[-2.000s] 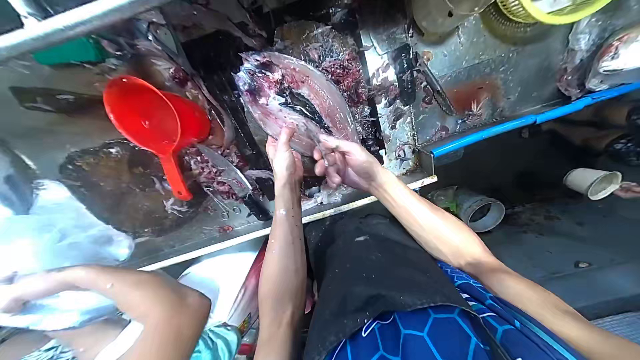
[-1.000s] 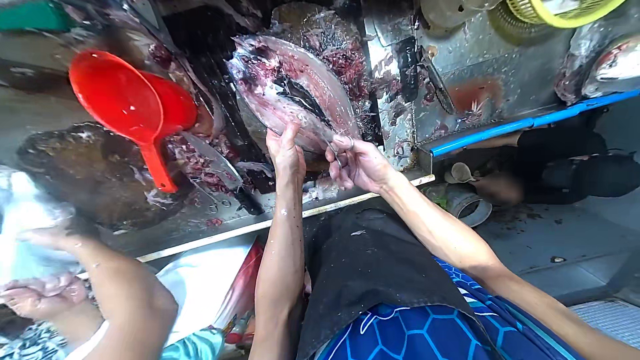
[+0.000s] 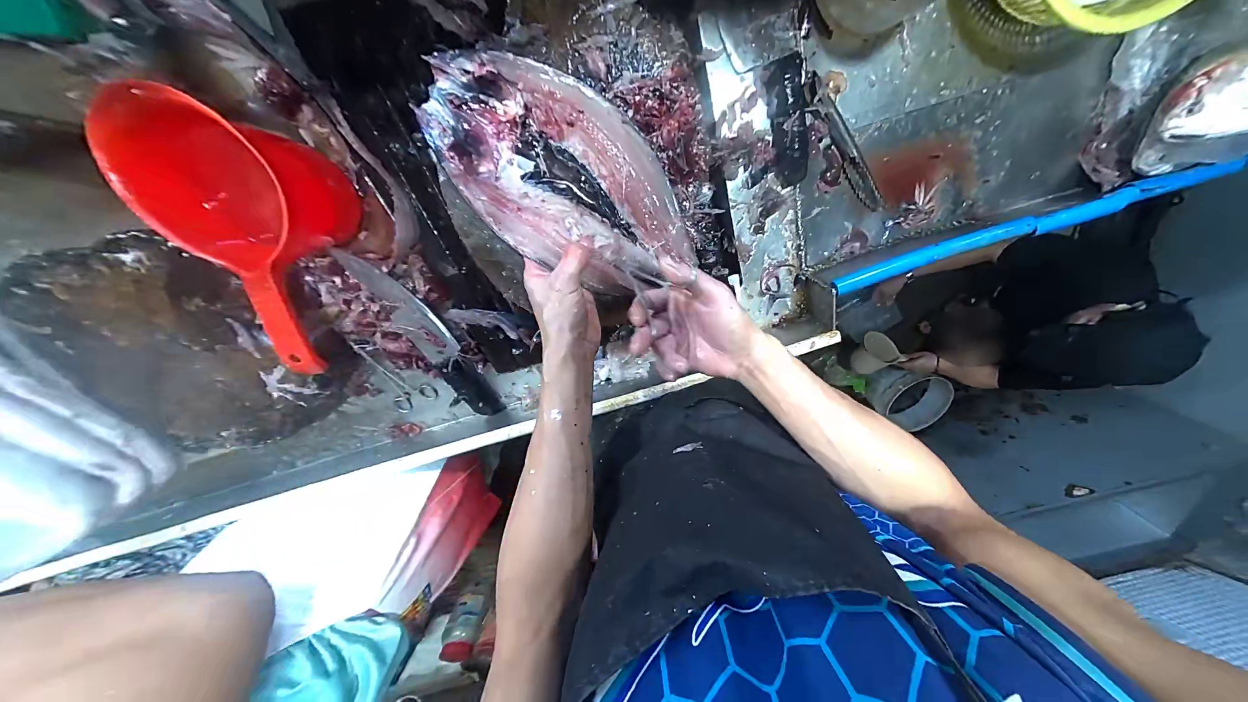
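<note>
A split-open fish (image 3: 624, 146) lies at top centre, its reddish flesh and dark belly cavity facing up. My left hand (image 3: 567, 292) grips the fish's near edge, thumb on top. Beside it, my right hand (image 3: 697, 317) has its thumb and index finger pinched on the fish's edge near the right end, the other fingers loosely curled below. Left of my hands, a knife (image 3: 405, 307) with a black handle rests on red scraps, its handle toward the counter's front edge. Small scissors (image 3: 402, 390) lie beside the knife, partly hidden.
A red plastic dipper (image 3: 195, 175) stands at left over a round wooden board (image 3: 166, 341). A blue pipe (image 3: 1033, 224) runs along the right counter edge, with another fish (image 3: 1209, 102) above it. A co-worker's arm (image 3: 136, 634) is at lower left. Another person (image 3: 1092, 302) holds a cup at right.
My hands stay at the fish's near edge. The person at right, only partly visible at first, has come into view beside the bucket. The co-worker's arm at lower left has shifted.
</note>
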